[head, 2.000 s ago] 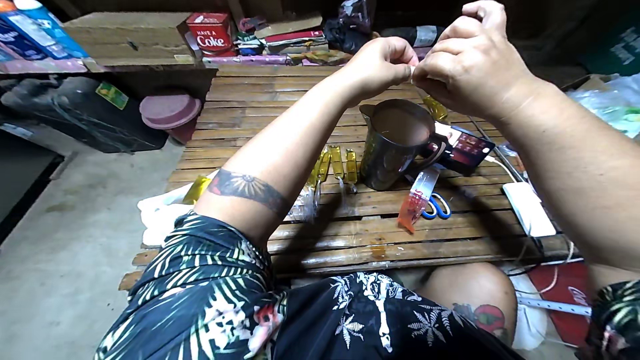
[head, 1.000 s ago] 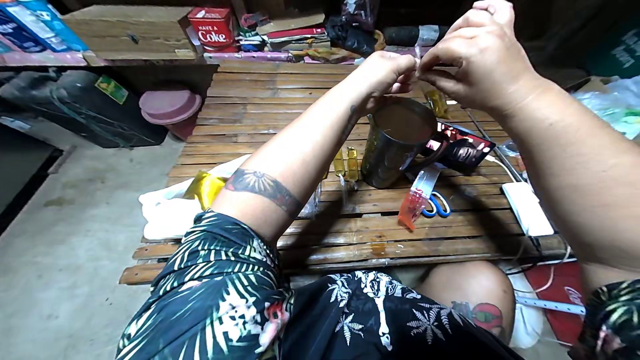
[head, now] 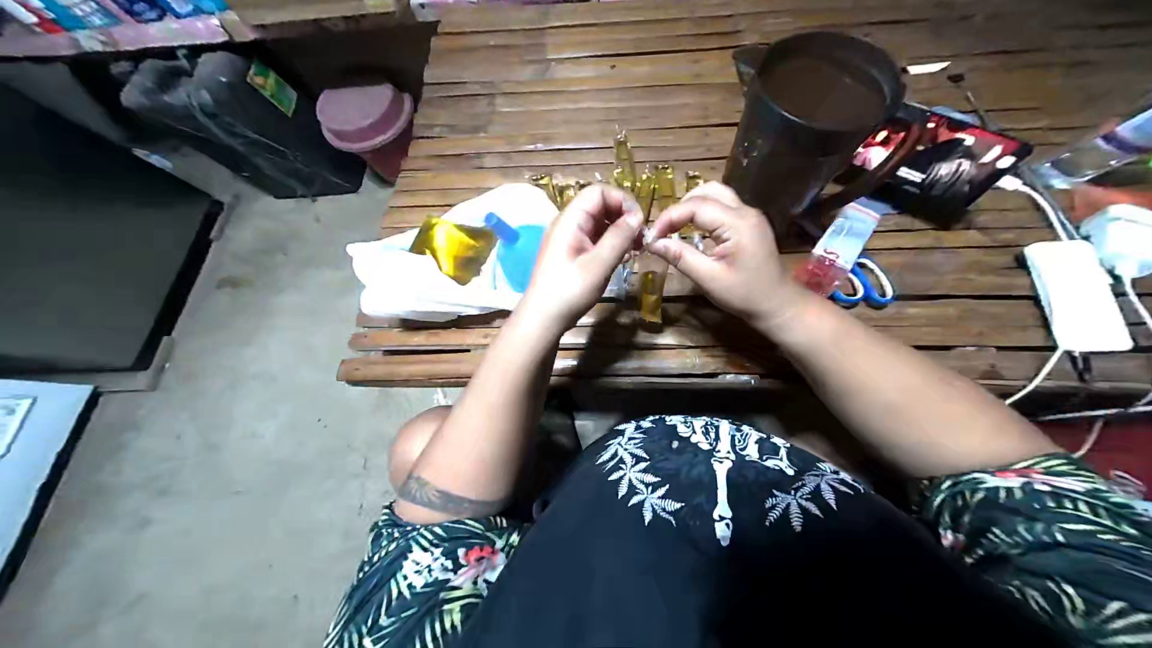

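My left hand (head: 589, 247) and my right hand (head: 720, 247) pinch the top of a small clear plastic bag (head: 652, 292) between their fingertips. Yellow-brown liquid fills the lower part of the bag, which hangs upright near the table's front edge. Behind my hands lie several similar filled bags (head: 624, 162), partly hidden by my fingers. On the left a larger bag of yellow liquid (head: 454, 247) and a blue funnel (head: 522, 255) rest on a white plastic bag (head: 405, 281).
A tall dark pitcher (head: 814, 108) stands right of my hands on the slatted bamboo table (head: 540, 81). Near it are a phone or tablet (head: 958, 162), blue-handled scissors (head: 868, 283), a red-and-clear packet (head: 841, 243) and a white power bank or adapter (head: 1075, 295) with cables. A pink lidded bin (head: 364, 117) stands on the floor.
Both hands have come down from above the pitcher to the table's front part, holding the small bag. The view has tilted down, and the blue funnel now shows.
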